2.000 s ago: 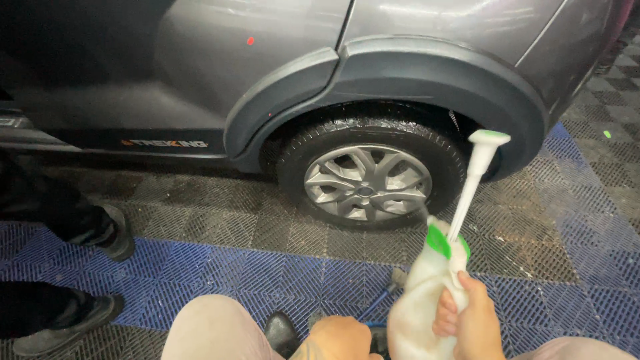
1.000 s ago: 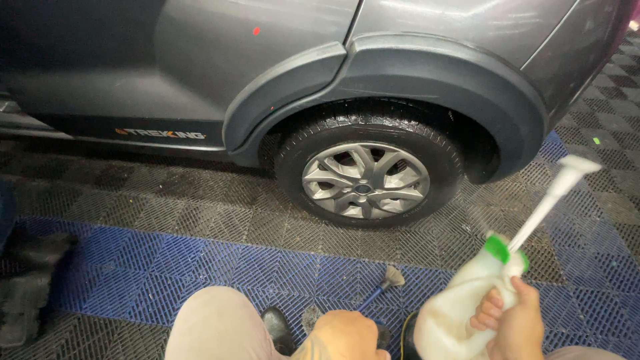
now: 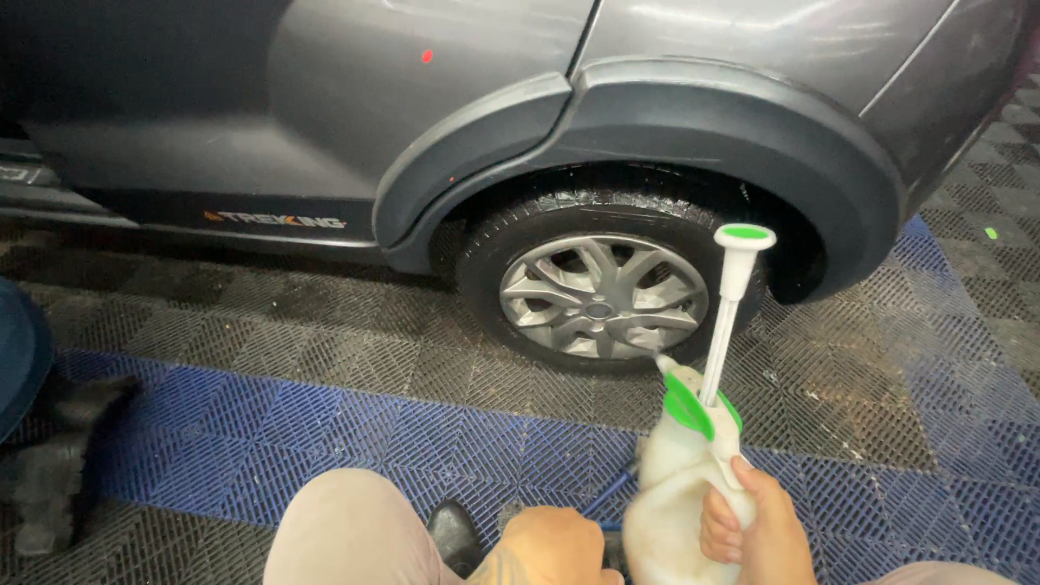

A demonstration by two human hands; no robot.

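A white pump sprayer bottle with green trim (image 3: 674, 504) stands upright at lower right, my right hand (image 3: 760, 520) closed around its handle. Its pump plunger (image 3: 723, 349) is raised, and the nozzle points at the car's rear wheel (image 3: 601, 309), where a faint spray shows by the rim's lower edge. The tyre (image 3: 487, 301) looks wet and dark along its top. My left hand (image 3: 552, 544) rests low between my knees, left of the bottle; its fingers are mostly hidden, so whether it holds anything cannot be told.
A grey car (image 3: 325, 106) with dark arch trim (image 3: 691, 122) spans the top. Grey and blue grid floor tiles (image 3: 284, 422) lie below. At the left edge are another person's dark shoe (image 3: 57, 463) and blue clothing (image 3: 16, 349). A blue handle (image 3: 613, 487) lies partly behind the bottle.
The sprayer in my right hand has moved left from its place a second ago, and its nozzle now stands before the wheel's lower edge. At left, the other person's legs have moved.
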